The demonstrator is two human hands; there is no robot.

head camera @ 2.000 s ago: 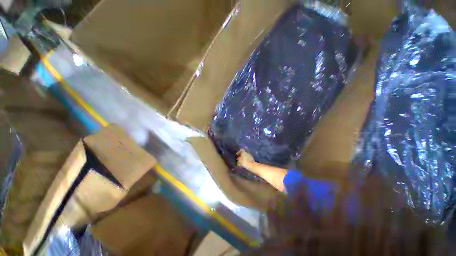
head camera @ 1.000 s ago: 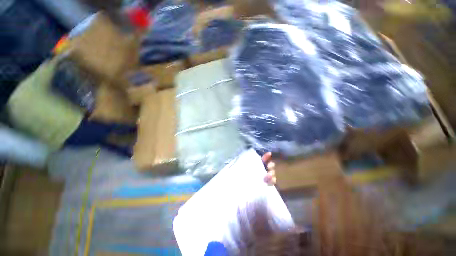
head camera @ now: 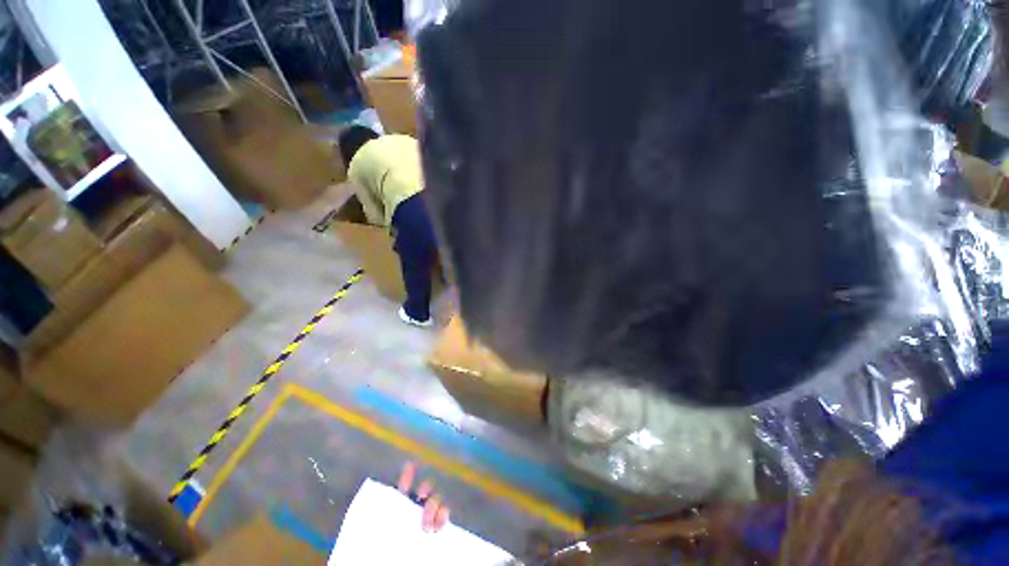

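Observation:
A large dark garment pack in clear film (head camera: 653, 199) fills the upper middle and right, very close and blurred. My left hand (head camera: 426, 500) shows at the bottom as a few fingertips over the edge of white paper sheets (head camera: 415, 536); the rest of it is behind the sheets or out of the picture. My right hand is not visible. A blue sleeve (head camera: 957, 464) comes in at the right edge, its hand hidden or cut off. What holds the dark pack cannot be seen.
A grey-green wrapped bale (head camera: 653, 442) and a brown carton (head camera: 487, 381) lie below the pack. A person in a yellow top (head camera: 387, 171) bends over a carton beyond. Brown cartons (head camera: 138, 332) stand left, beside a white pillar (head camera: 133, 111). Striped tape (head camera: 271, 376) crosses the floor.
The view has swung, and the dark pack now looms much nearer and larger. The sheets and my left hand are lower in view. The bent person is now clearly visible.

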